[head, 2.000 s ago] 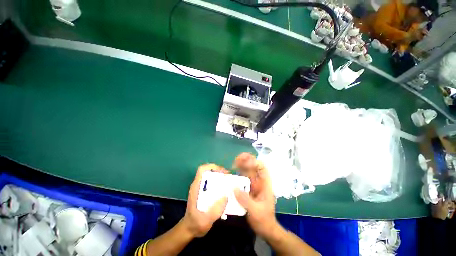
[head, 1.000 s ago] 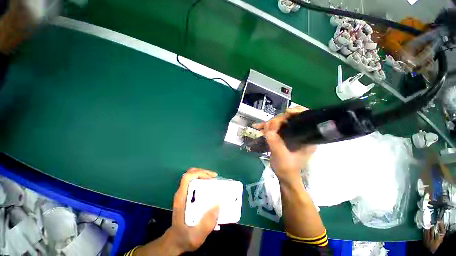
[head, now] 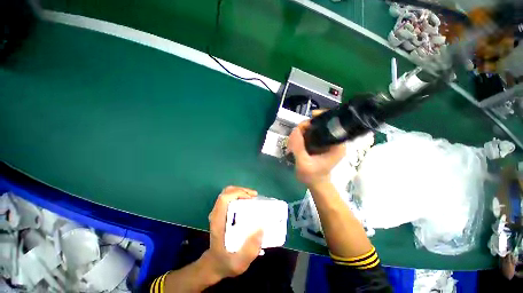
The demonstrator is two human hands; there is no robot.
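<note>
My left hand (head: 232, 243) holds a white rounded-square device housing (head: 269, 224) over the bench's near edge, its plain face with a small dark slot towards me, thumb on top. My right hand (head: 314, 157) is closed around the black electric screwdriver (head: 338, 126) at the screw feeder. The screwdriver's tip is hidden by the hand. The grey-silver screw feeder (head: 312, 87) has an open top and a red switch. Its front pickup is partly covered by my right hand.
Translucent white frames (head: 304, 214) and a shiny plastic bag (head: 450, 194) lie right of the feeder. Blue crates with white parts (head: 140, 234) stand below the near edge. A white unit with arms (head: 407, 83) and piled white parts (head: 417, 31) are beyond. Another person's hand (head: 509, 266) shows far right.
My right hand has left the housing and taken hold of the hanging screwdriver, now more steeply angled than a second ago. My left hand still holds the housing. A blurred hand at upper left is gone.
</note>
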